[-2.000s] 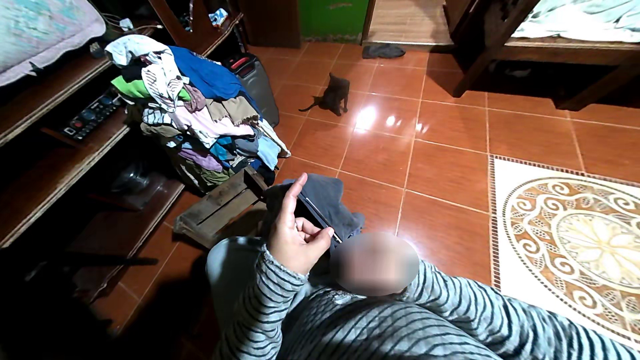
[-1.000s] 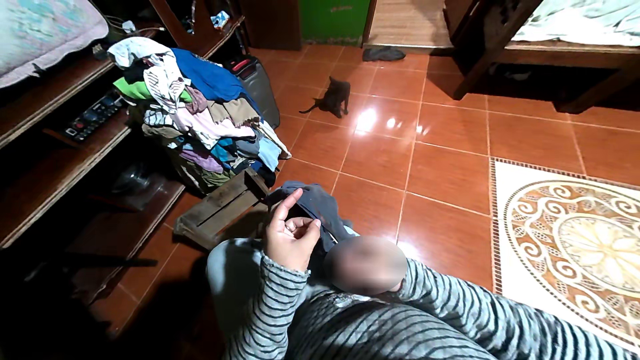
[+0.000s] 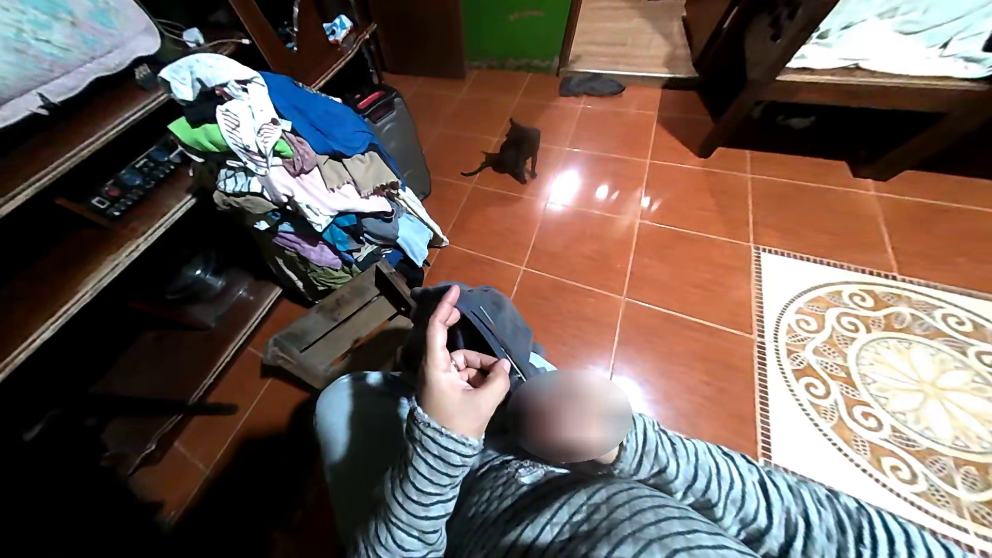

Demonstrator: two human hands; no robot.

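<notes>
Dark grey cloth (image 3: 496, 310), apparently a garment, lies gathered over my lap. Above it my left hand (image 3: 463, 380) has its index finger raised, while thumb and fingertips pinch a thin, light-coloured object (image 3: 518, 370), perhaps a needle; its kind is not clear. My right hand (image 3: 573, 417) is at the cloth's near right side, but a blur covers it, so its fingers and anything in them are hidden. Both arms wear striped sleeves.
A tall pile of clothes (image 3: 310, 178) rises at the left beside a dark suitcase (image 3: 399, 136). A wooden crate (image 3: 333, 329) stands near my knee. Wooden shelves (image 3: 101, 263) run along the left. A dark cat (image 3: 515, 151) is on the tiled floor, and a patterned rug (image 3: 891, 372) lies right.
My left hand has shifted slightly over the cloth, and the cloth's folds have changed shape. The cat's head is lowered now; it was up before.
</notes>
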